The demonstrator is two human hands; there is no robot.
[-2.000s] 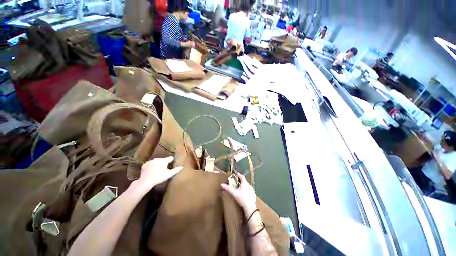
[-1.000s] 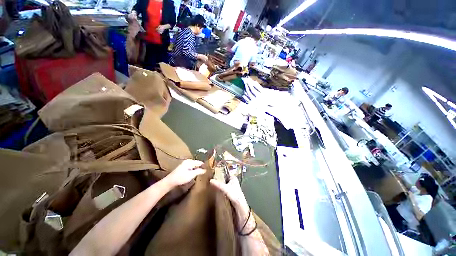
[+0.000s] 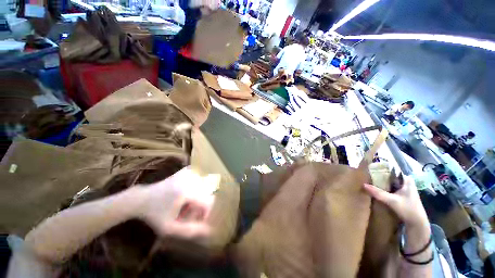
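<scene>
A brown tote bag [image 3: 320,217] is in front of me, its thin handle loop [image 3: 353,132] standing above its mouth. My right hand [image 3: 401,203], with a dark band at the wrist, grips its top edge at the right, beside a pale closure tab [image 3: 380,175]. A small dark thing shows at those fingers; I cannot tell what it is. My left hand [image 3: 182,209] is blurred, fingers curled, over the bags at the left. A pale patch lies by its fingertips; whether it holds anything is unclear.
Brown bags [image 3: 135,122] overlap at the left, before a red bin [image 3: 108,81]. Small pale strips [image 3: 279,155] lie on the dark table [image 3: 230,138]. Papers and panels [image 3: 233,87] lie beyond. A person behind the bin holds up a brown piece [image 3: 219,38].
My right hand has moved right and up with the bag, which now spreads wider. My left hand has left the bag's mouth and moved left. The view has turned.
</scene>
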